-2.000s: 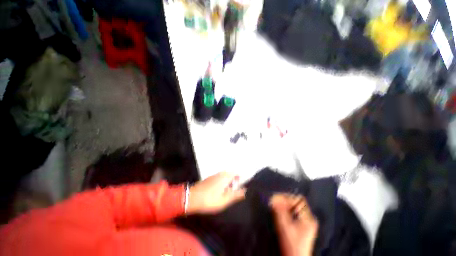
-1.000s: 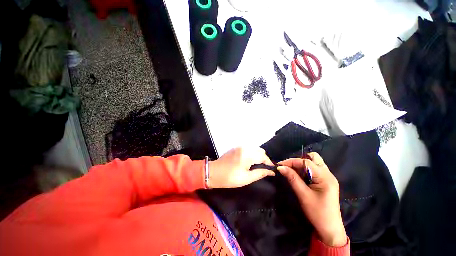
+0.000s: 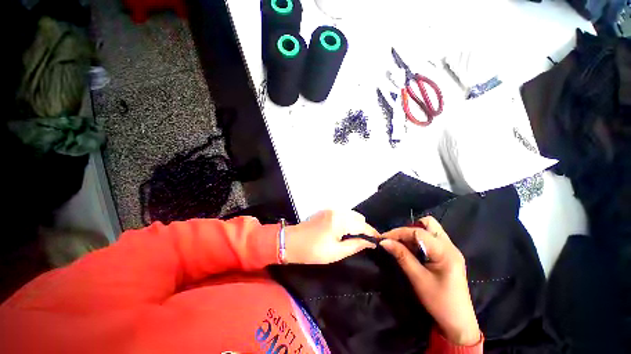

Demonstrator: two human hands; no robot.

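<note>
A black garment [image 3: 477, 242] lies over the table's front edge and the lap, with a pale dotted stitch line across it. My left hand [image 3: 331, 237], with a bracelet at the wrist, pinches a narrow fold of the black cloth between thumb and fingers. My right hand [image 3: 432, 269] meets it at the fold, thumb and forefinger closed on the cloth edge. A ring or thimble [image 3: 421, 250] is on a right finger. A thin dark needle-like glint stands above the right fingers; its full length and any thread cannot be made out.
Black thread cones [image 3: 324, 63] stand at the table's left edge. Red-handled scissors [image 3: 422, 100], slim dark snips [image 3: 387, 117] and dark specks [image 3: 352, 127] lie nearer. White paper [image 3: 484, 148] lies to the right. A dark garment pile [image 3: 588, 104] is at far right.
The earliest frame is blurred, with my hands apart. They have since come together at the cloth fold. Over the last second they have barely moved, and the view has shifted slightly.
</note>
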